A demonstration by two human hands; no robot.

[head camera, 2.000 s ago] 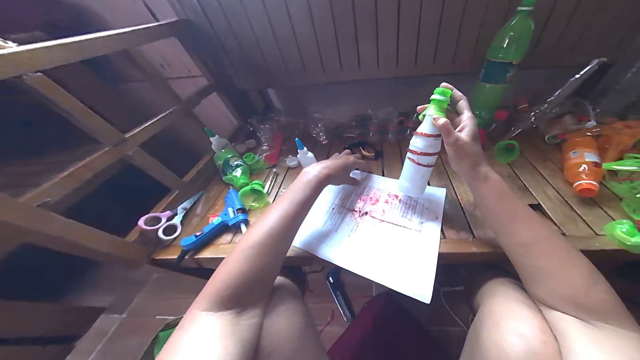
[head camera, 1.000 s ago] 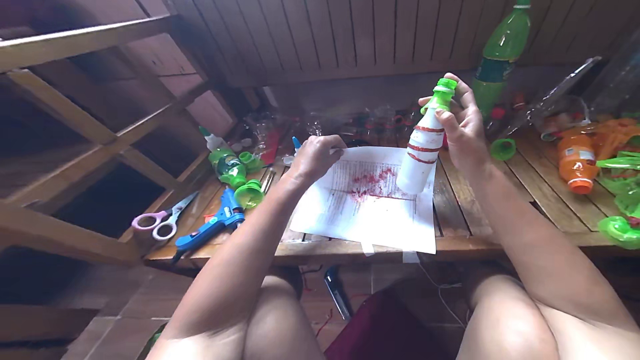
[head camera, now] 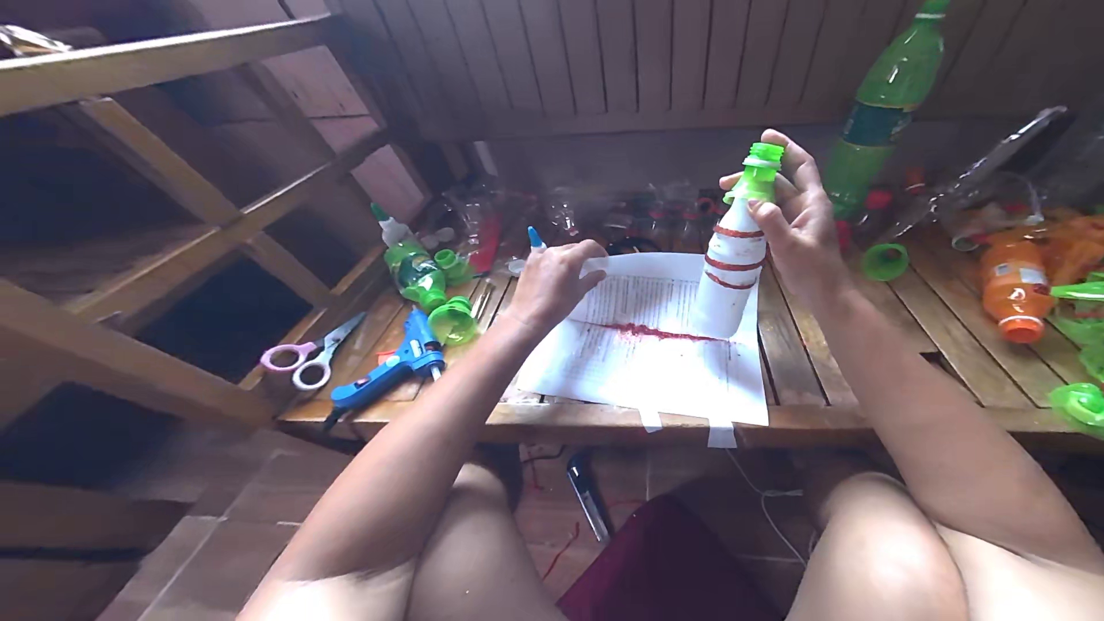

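Observation:
My right hand (head camera: 798, 207) grips the green neck of a white-coated plastic bottle (head camera: 729, 302), which has several red glitter bands around it and leans a little over the paper. My left hand (head camera: 561, 280) pinches the upper left edge of a printed sheet of paper (head camera: 638, 379). Red glitter (head camera: 660, 332) lies in a narrow line along a crease across the sheet. The blue tip of a glue bottle (head camera: 536, 238) shows just behind my left hand.
Left on the slatted wooden table (head camera: 862, 345) lie scissors (head camera: 315, 354), a blue glue gun (head camera: 388, 371) and a green bottle (head camera: 414, 272). At right are a tall green bottle (head camera: 884, 112), an orange bottle (head camera: 1018, 289) and green plastic pieces (head camera: 1078, 405).
The red glitter, scattered over the sheet before, now lies in a line along the crease. My left hand has moved onto the paper's upper left edge. My right hand still holds the bottle.

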